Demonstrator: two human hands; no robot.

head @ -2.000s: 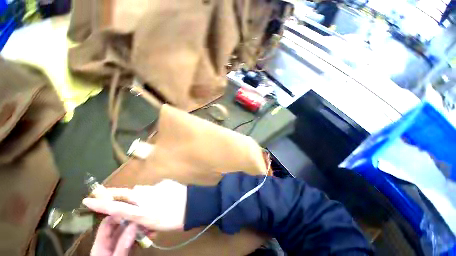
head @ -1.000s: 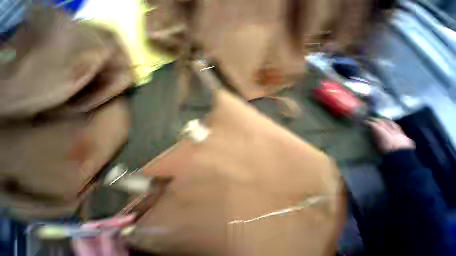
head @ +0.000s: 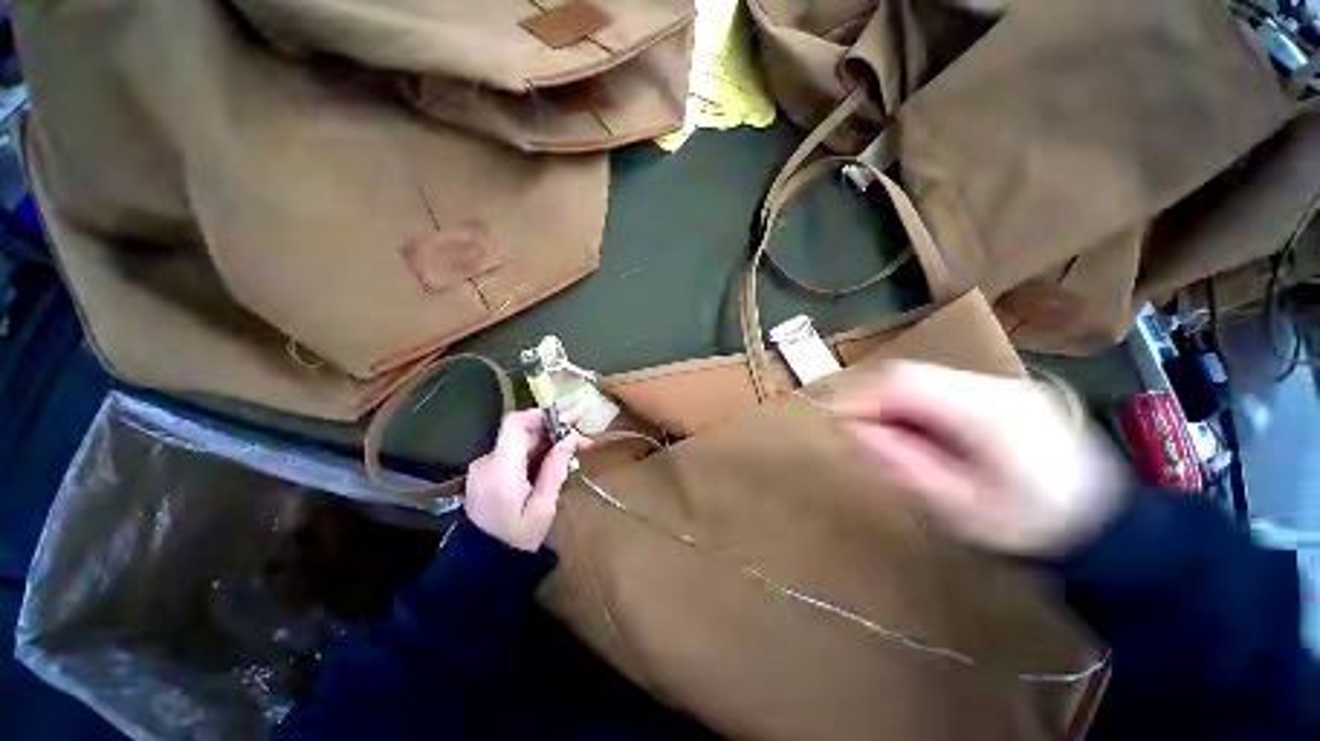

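A tan fabric bag (head: 782, 536) lies across the front, its upper edge away from me. My left hand (head: 524, 471) holds a slim pen-shaped tool (head: 543, 394) upright by a cream webbing tab (head: 579, 394) at the bag's left corner. A thin pale cord (head: 825, 601) runs from the tool across the bag to its lower right. My right hand (head: 984, 456), blurred, is over the bag's upper right; its fingertips are near the fabric, and I cannot tell if it holds anything. A second webbing tab (head: 805, 352) stands at the top edge.
Tan bags (head: 391, 217) with reddish-brown patches are heaped at the left back, more bags (head: 1071, 130) at the right back. A yellow piece (head: 724, 80) lies between them. A red can (head: 1160, 439) is at the right. A clear plastic-lined bin (head: 203, 579) is at the lower left.
The view has swung right to left, bringing the left heap and bin into view. My right hand has moved from beside the can onto the bag. My left hand's tool now points up.
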